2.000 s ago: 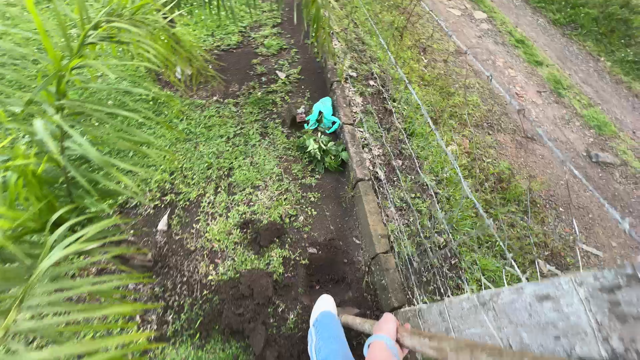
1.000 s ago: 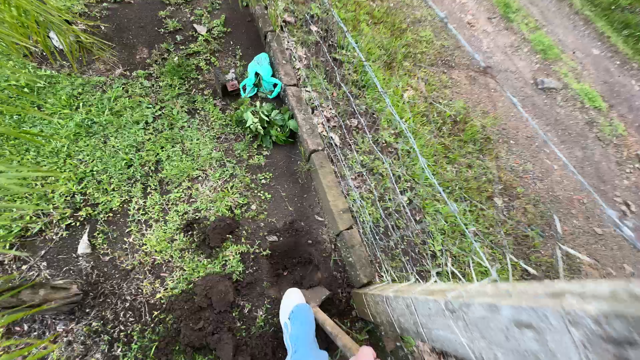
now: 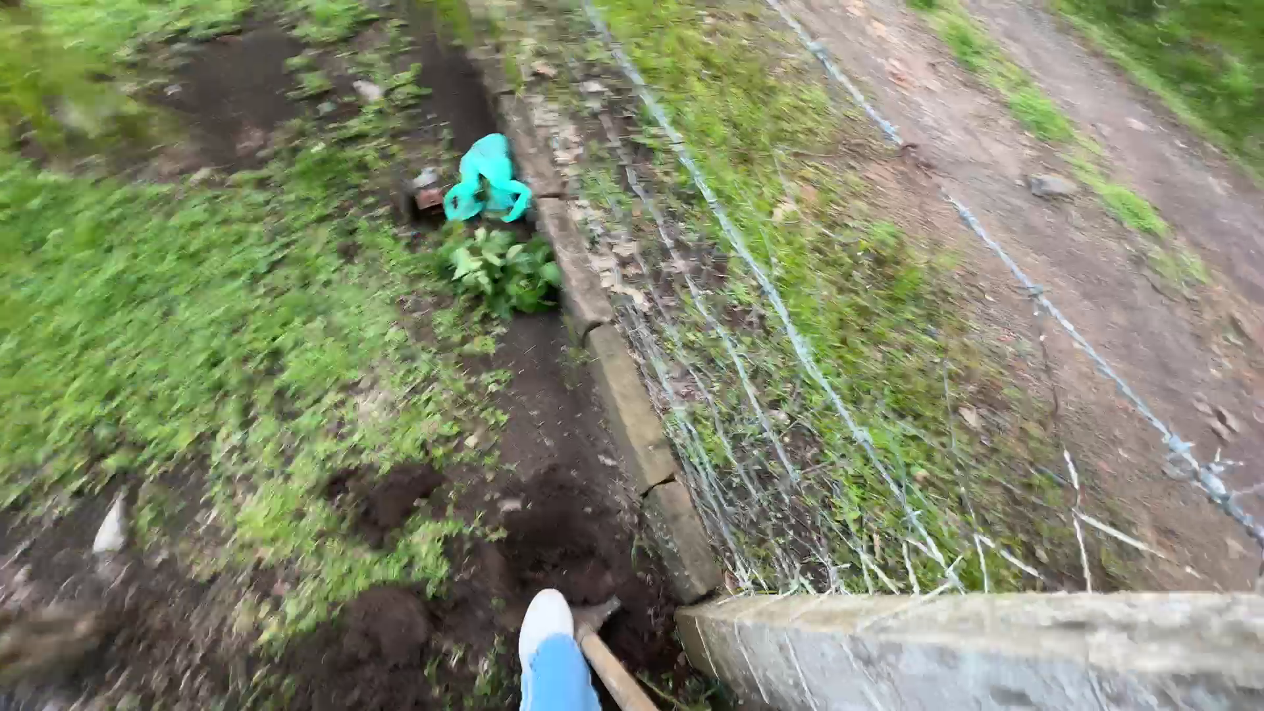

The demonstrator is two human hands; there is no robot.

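Observation:
A wooden handle [image 3: 614,673] rises from the bottom edge to a metal tool head [image 3: 596,614] that rests on the dark soil, right beside a white shoe [image 3: 545,616] below a light blue trouser leg. Whether the tool is a hoe cannot be told. Neither of my hands shows in the frame. Just ahead of the shoe lies a dug hollow [image 3: 558,538] in the soil. Farther up, a turquoise plastic bag [image 3: 487,180] lies by the stone edging, with a leafy green plant [image 3: 504,269] just below it.
Stone edging [image 3: 632,405] runs along the soil strip. Barbed wire [image 3: 790,316] stretches on its right, with a dirt track [image 3: 1047,227] beyond. A concrete post [image 3: 968,647] fills the lower right. Low weeds [image 3: 237,326] and a pale stone [image 3: 112,525] are on the left.
A hand on the wooden handle, seen two seconds ago and partly one second ago, is out of the frame now. The tool head stays low beside the shoe.

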